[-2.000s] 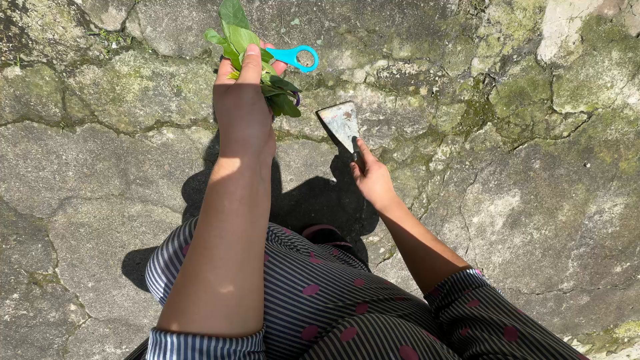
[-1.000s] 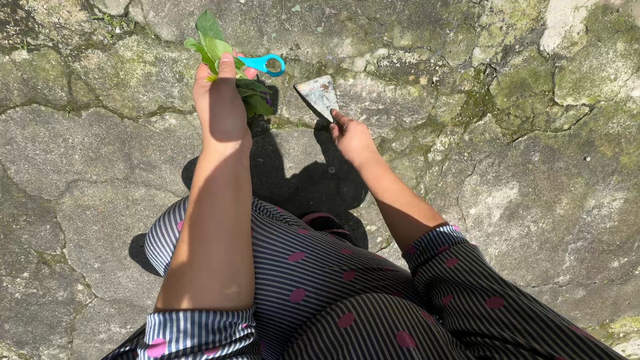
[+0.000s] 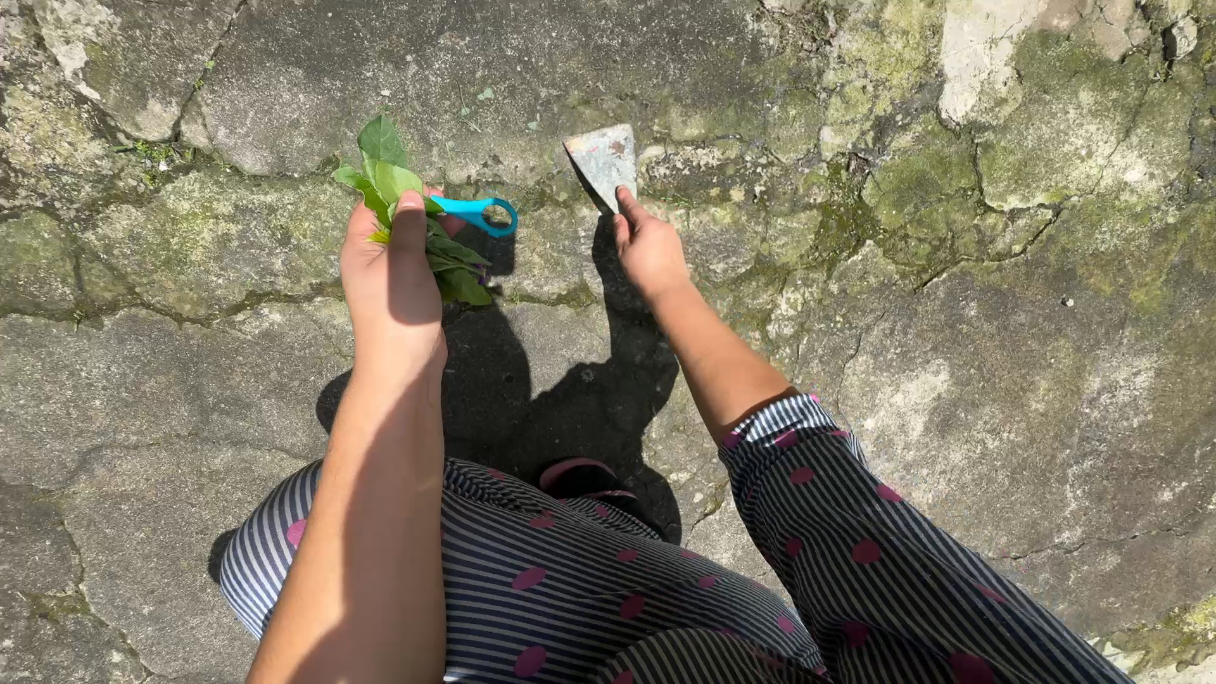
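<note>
My left hand [image 3: 394,256], at the upper left of the head view, is closed around a bunch of green leaves [image 3: 385,171]. A blue plastic handle with a ring end [image 3: 489,215] sticks out to the right from the same hand; the rest of that tool is hidden by fingers and leaves. My right hand [image 3: 651,242] grips a putty knife, whose flat, stained metal blade [image 3: 608,161] points away from me over the ground. Its handle is hidden in my palm. The two hands are apart.
Cracked, mossy concrete [image 3: 171,380] lies all around, with small green weeds [image 3: 157,152] in a crack at the upper left. My knees in striped, dotted cloth [image 3: 608,589] fill the bottom. A dark shoe [image 3: 579,478] shows between them, near my shadow.
Both hands keep hold of their things. The putty knife has turned somewhat, its blade now leaning left less than two seconds ago. The view has shifted slightly.
</note>
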